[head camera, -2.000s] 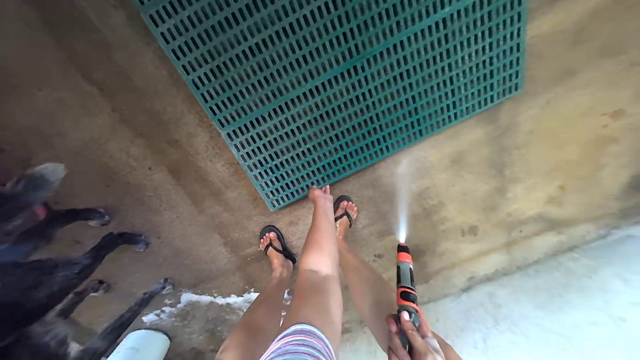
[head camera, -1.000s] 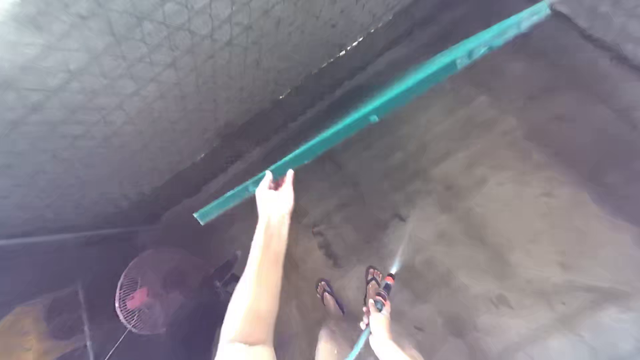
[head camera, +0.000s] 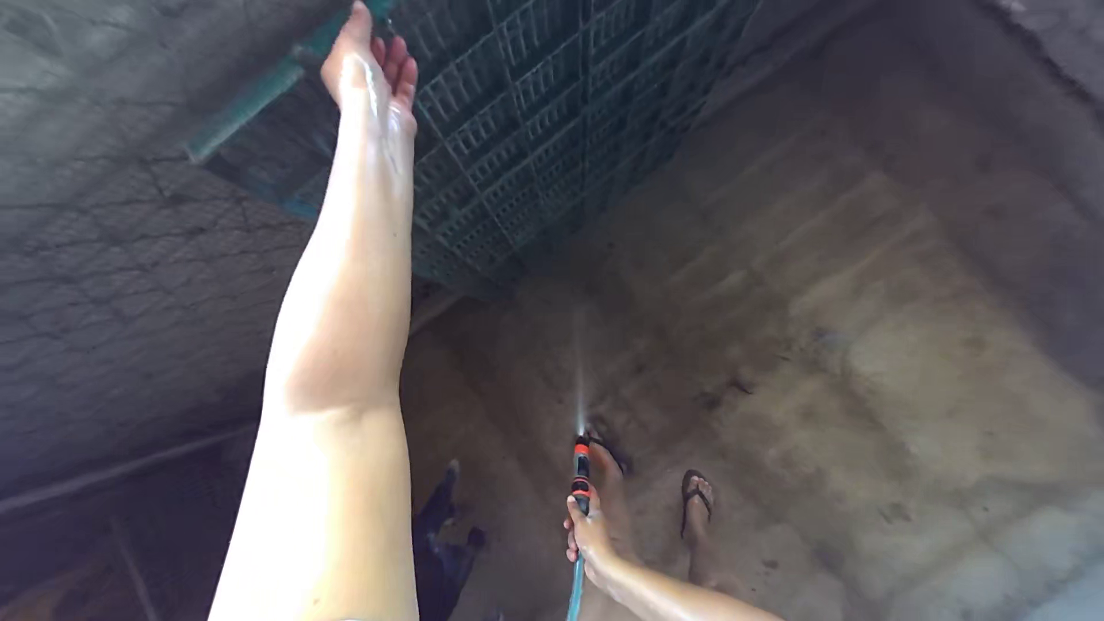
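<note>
My left hand (head camera: 371, 73), wet at the wrist, is raised at the top edge of a green slatted plastic floor panel (head camera: 517, 129). The panel stands on edge, leaning at the wall, with its ribbed underside showing. Whether the fingers grip its rim cannot be told. Low in the view, my right hand (head camera: 588, 526) is closed around an orange and black hose spray nozzle (head camera: 582, 466). A thin jet of water leaves its tip, and a teal hose (head camera: 575, 591) runs down from it.
A wire mesh (head camera: 129, 198) covers the wall at the left. My feet in black flip-flops (head camera: 695, 500) stand on the wet, stained concrete floor (head camera: 828, 345). A dark animal's legs (head camera: 444, 535) show at the bottom, left of the nozzle.
The panel lay flat on the floor two seconds ago; a second ago it was raised, seen edge-on in my left hand. Now it leans at the wall. The nozzle has stayed in my right hand, spraying.
</note>
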